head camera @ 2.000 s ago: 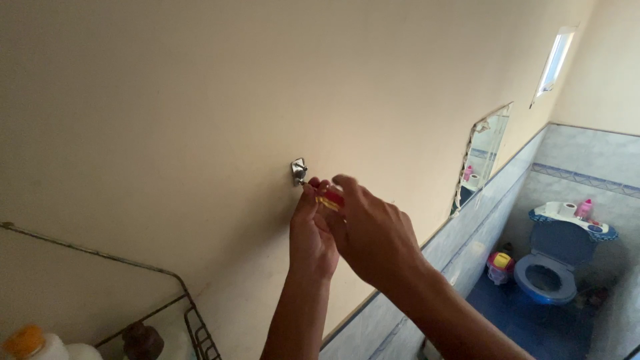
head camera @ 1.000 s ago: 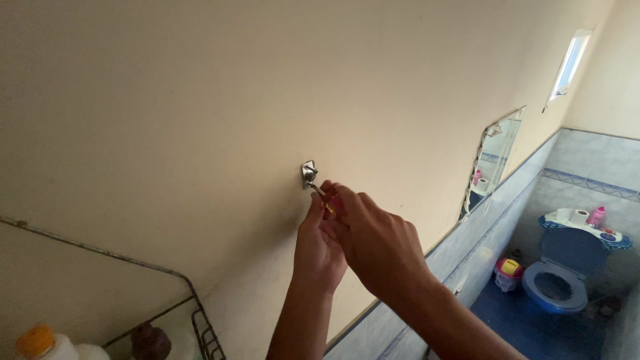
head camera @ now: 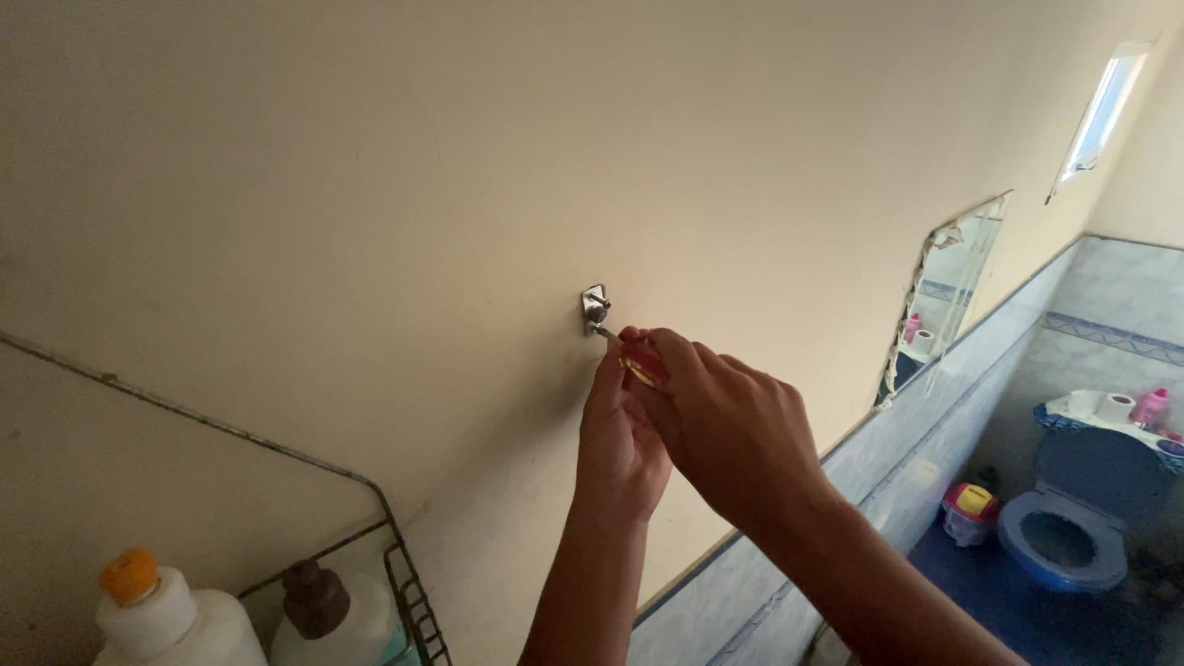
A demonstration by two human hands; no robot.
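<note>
A small chrome wall hook (head camera: pixel 595 309) sits against the beige wall, near the middle of the view. The shaft of a screwdriver (head camera: pixel 641 362) with a red and yellow translucent handle reaches the hook's lower part. Around that handle my right hand (head camera: pixel 731 416) is closed, coming from the lower right. My left hand (head camera: pixel 622 435) is just below and to the left, its fingertips at the front of the handle and the shaft; its other fingers are partly hidden behind the right hand. Any screw under the tip is too small to tell.
A wire rack (head camera: pixel 398 546) at the lower left holds a white bottle with an orange cap (head camera: pixel 176 615) and a brown-capped bottle (head camera: pixel 319 610). A mirror (head camera: pixel 953 287), a window (head camera: pixel 1105 111), a blue toilet (head camera: pixel 1064 541) and a small bin (head camera: pixel 969 513) are to the right.
My right hand has shifted its hold around the screwdriver handle. Both hands stay just below the wall hook.
</note>
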